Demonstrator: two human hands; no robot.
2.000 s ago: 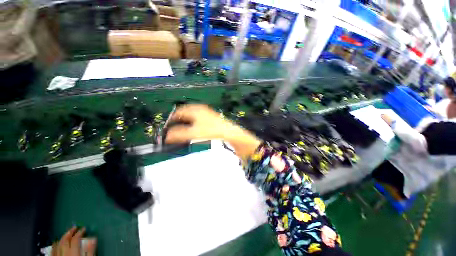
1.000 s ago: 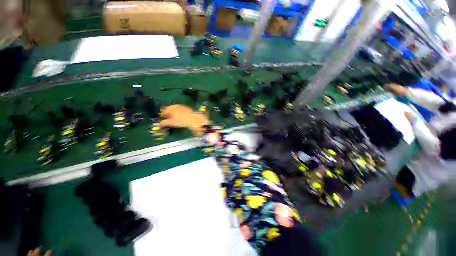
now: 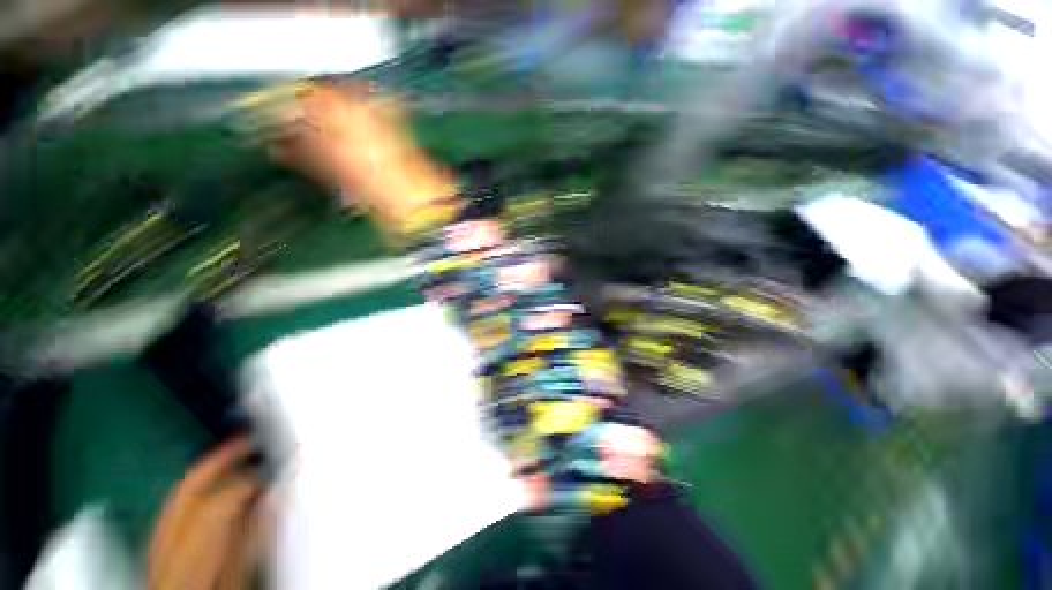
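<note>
The frame is heavily blurred. My right hand (image 3: 346,138) reaches over the far part of the green belt (image 3: 485,133); a yellowish blur shows at its fingertips, and I cannot tell if it holds anything. My left hand (image 3: 208,519) is at the lower left, beside the left edge of the white paper sheet (image 3: 381,449). Its fingertips are near the lower end of the black housing pieces (image 3: 190,369), and its grip is unclear. Circuit boards with yellow parts (image 3: 133,256) lie on the belt at left.
A heap of boards with yellow parts (image 3: 692,328) lies right of my sleeve. A white lump (image 3: 83,559) is at the lower left. Another white sheet (image 3: 265,44) lies beyond the belt. A blue bin (image 3: 963,213) and a blurred person in pale clothing (image 3: 946,346) are at right.
My right hand has moved farther out and left over the belt. My left hand has come up from the bottom-left edge to the paper's left side. The view has shifted and blurred.
</note>
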